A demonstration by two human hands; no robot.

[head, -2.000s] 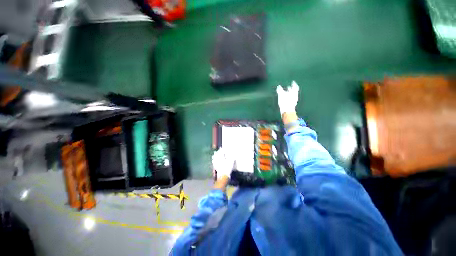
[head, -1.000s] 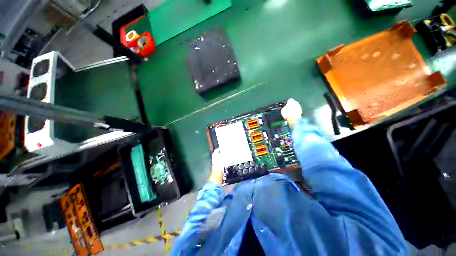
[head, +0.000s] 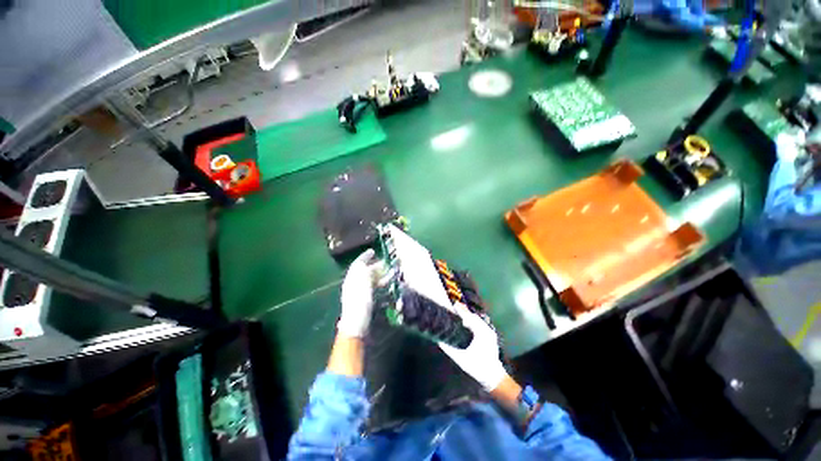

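Observation:
A circuit board (head: pixel 423 270) is raised and tilted over the bench's front edge, with its long white area, orange coils and a row of black parts showing. My left hand (head: pixel 358 295), in a white glove, is at the board's left edge with its fingers against it. My right hand (head: pixel 479 353), also white-gloved, grips the near right corner by the black parts. A dark flat carrier (head: pixel 405 383) lies below the board, partly hidden by it and my arms.
A dark block (head: pixel 356 209) lies beyond the board. An orange perforated tray (head: pixel 599 236) is at right, a green board stack (head: pixel 581 112) behind it. A black bin (head: pixel 255 396) with teal pieces is at lower left. A red box (head: pixel 236 176) holds tape. Another person's blue sleeve (head: pixel 781 203) is far right.
The board has come up off the bench and is now tilted. My right hand has moved from its far edge to the near right corner. The view has swung to show more bench.

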